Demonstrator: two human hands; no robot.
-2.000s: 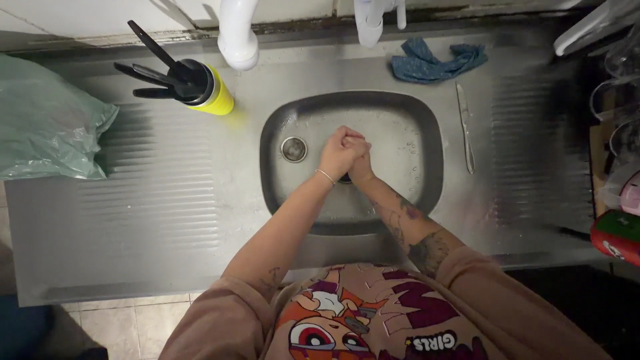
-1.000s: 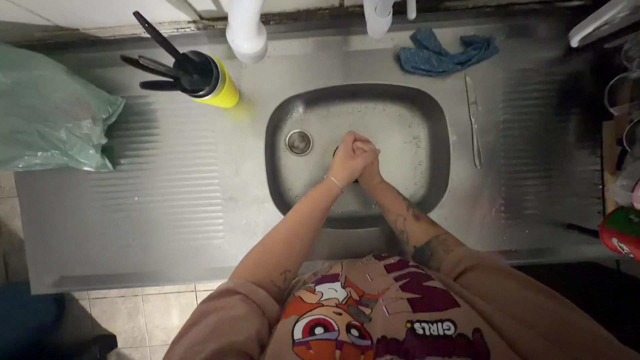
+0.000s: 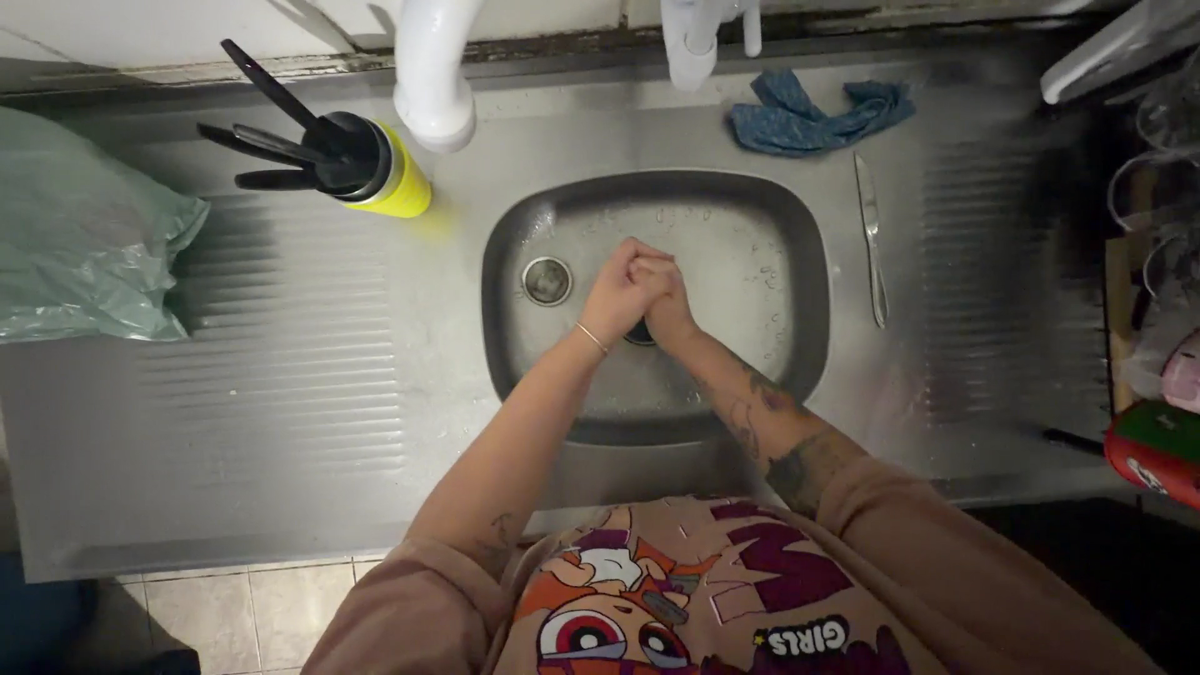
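Observation:
Over the stainless steel sink basin (image 3: 731, 375), my left hand (image 3: 619, 295) and my right hand (image 3: 667, 300) are clasped together, fingers wrapped around each other. A thin bracelet circles my left wrist. Whether anything lies between the palms is hidden. Part of a dark round thing (image 3: 640, 332) shows below the hands, mostly covered by them. A round metal drain (image 3: 547, 280) lies to their left in the basin, and water drops dot the basin floor.
White faucet (image 3: 436, 112) and second white tap (image 3: 691, 56) behind the basin; yellow cup (image 3: 403, 178) with black-handled utensils; green plastic bag (image 3: 84, 234) at left. At right: blue cloth (image 3: 806, 122), table knife (image 3: 872, 239), glassware (image 3: 1148, 187), red-and-green container (image 3: 1158, 450).
The hands stay clasped over the basin throughout, with the fingers shifting slightly against each other.

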